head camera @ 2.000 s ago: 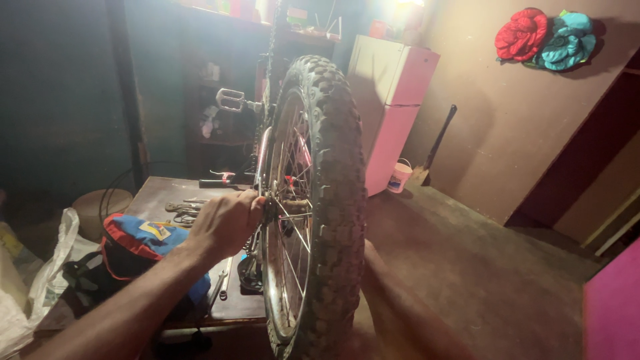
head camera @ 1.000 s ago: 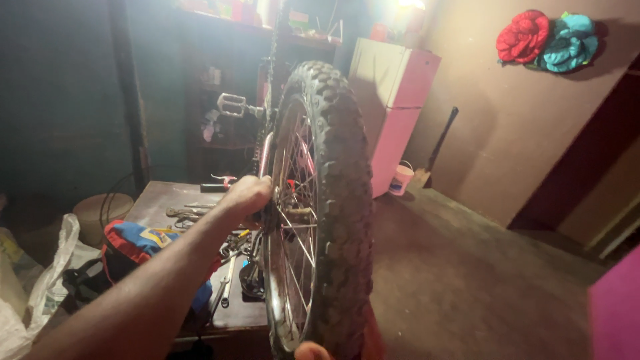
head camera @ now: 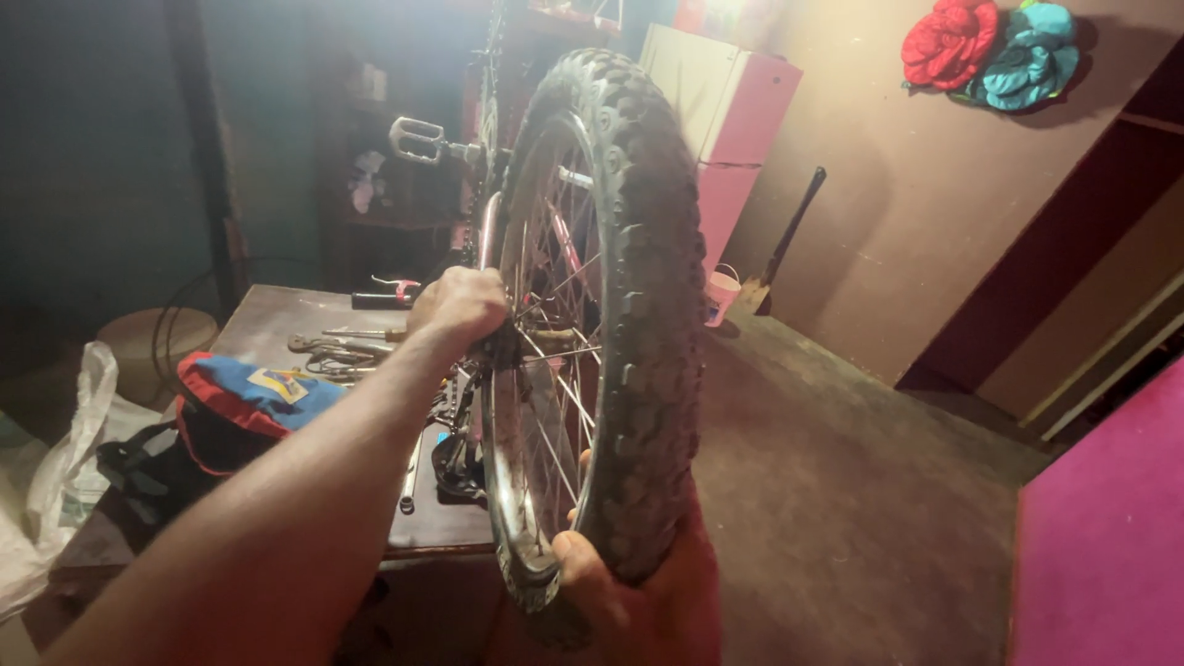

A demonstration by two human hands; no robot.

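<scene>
A bicycle wheel with a knobby rubber tyre [head camera: 652, 305] stands upright in the middle of the view, its spokes and hub [head camera: 553, 338] showing on the left side. My left hand [head camera: 460, 303] is closed at the frame beside the hub; what its fingers grip is hidden. Low on the wheel, my right hand [head camera: 592, 578] grips the tyre and rim, thumb on the near side and fingertips showing by the spokes. A pedal [head camera: 419, 140] and the chain [head camera: 476, 185] are beyond the wheel. The rear derailleur [head camera: 460, 462] hangs below my left hand.
A table [head camera: 277, 310] at the left carries wrenches [head camera: 342, 351], a brake lever with grip [head camera: 393, 294] and a blue and red bag [head camera: 250, 398]. A plastic bag [head camera: 79, 462] lies at far left. Behind stand a refrigerator [head camera: 731, 111], a bucket [head camera: 721, 291] and a shovel [head camera: 786, 236].
My right hand has come into view at the bottom of the wheel and now holds the tyre. My left hand stays beside the hub.
</scene>
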